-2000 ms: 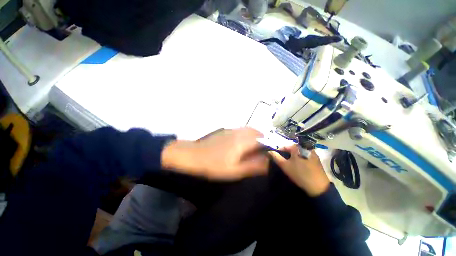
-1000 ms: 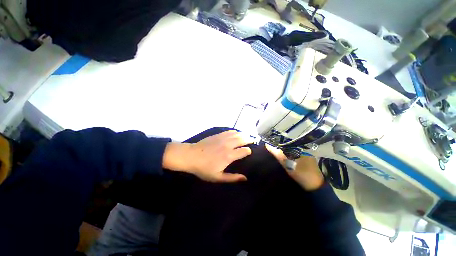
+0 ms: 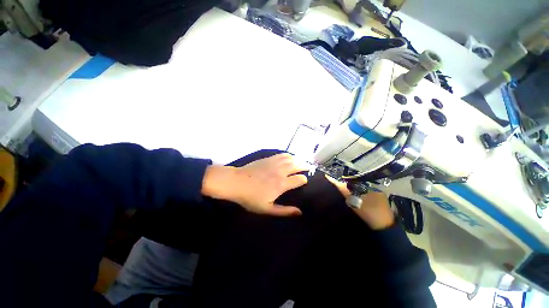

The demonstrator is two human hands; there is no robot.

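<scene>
A black fabric piece (image 3: 265,240) lies over the table's front edge and hangs toward my lap, its upper edge at the needle area. My left hand (image 3: 259,183) rests flat on it with fingers spread, fingertips beside the presser foot (image 3: 331,170). My right hand (image 3: 372,207) is on the fabric's right side by the needle, partly hidden by the machine head; its grip cannot be made out. The cream sewing machine (image 3: 385,120) with a blue stripe stands over the fabric edge. The needle tip and thread are too small to tell.
The white table (image 3: 198,102) extends to the left. A dark fabric heap (image 3: 132,30) lies at its upper left. Black-handled scissors (image 3: 408,213) lie under the machine arm. Striped cloth (image 3: 337,66) and dark scraps (image 3: 376,45) lie behind the machine.
Since two seconds ago, my left hand has gone from blurred and bunched near the needle to flat with fingers spread on the fabric. Over the last second both hands look almost unchanged; the view shifted slightly.
</scene>
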